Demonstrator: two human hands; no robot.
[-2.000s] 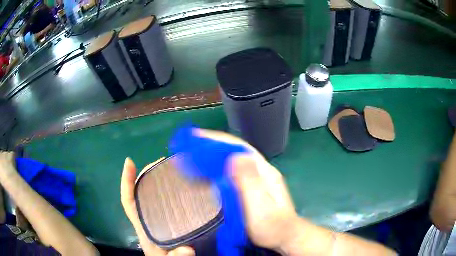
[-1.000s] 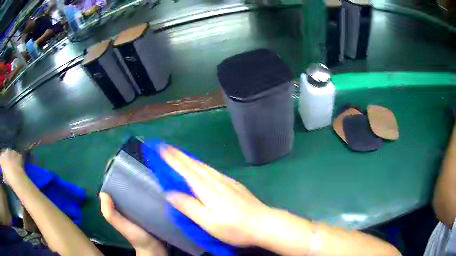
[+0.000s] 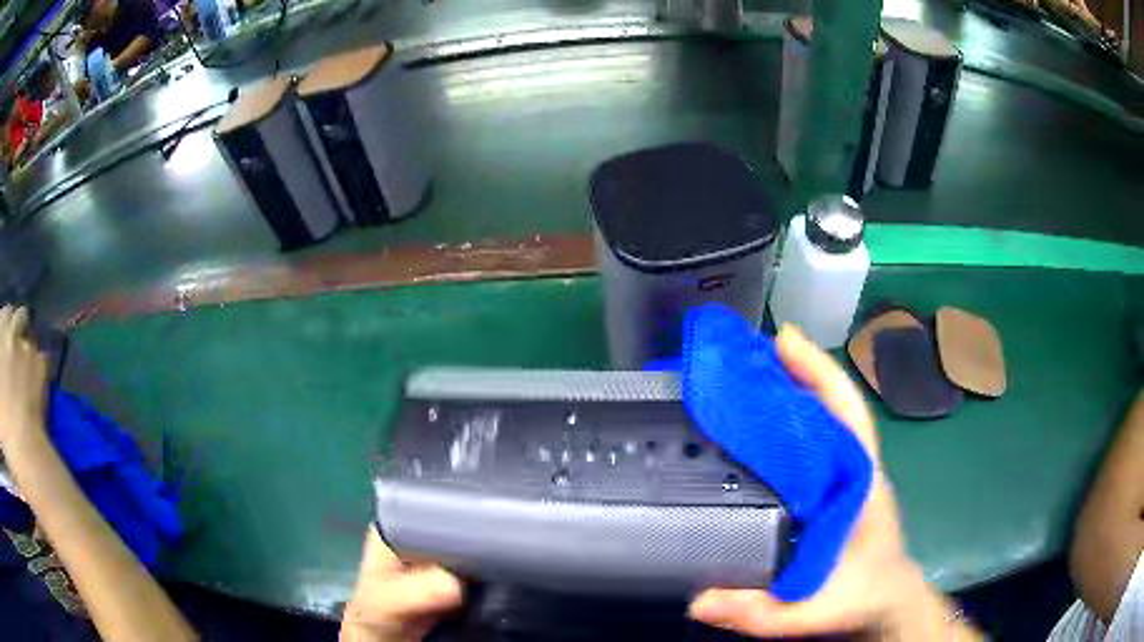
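A speaker [image 3: 590, 533] lies on its side in the air in front of me, its glossy black panel with small marks and holes facing up between grey mesh sides. My left hand [image 3: 402, 589] holds its left end from below. My right hand [image 3: 853, 539] grips its right end, with a bright blue cleaning cloth [image 3: 778, 426] between palm and speaker. A second speaker [image 3: 684, 213] stands upright on the green ledge just behind, black end up, a small badge near its top edge; the held speaker and cloth hide its lower part.
A white bottle [image 3: 822, 282] with silver cap stands right of the upright speaker, by a green post [image 3: 838, 100]. Loose end panels [image 3: 970, 352] lie further right. Speaker pairs [image 3: 364, 138] stand beyond the worn rail [image 3: 376, 272]. Neighbours' arms show at both sides, blue cloth [image 3: 107, 470] at left.
The held speaker has turned from slanted to level, its black panel now up. My right hand with the cloth has moved from its side to its right end. The view has shifted slightly.
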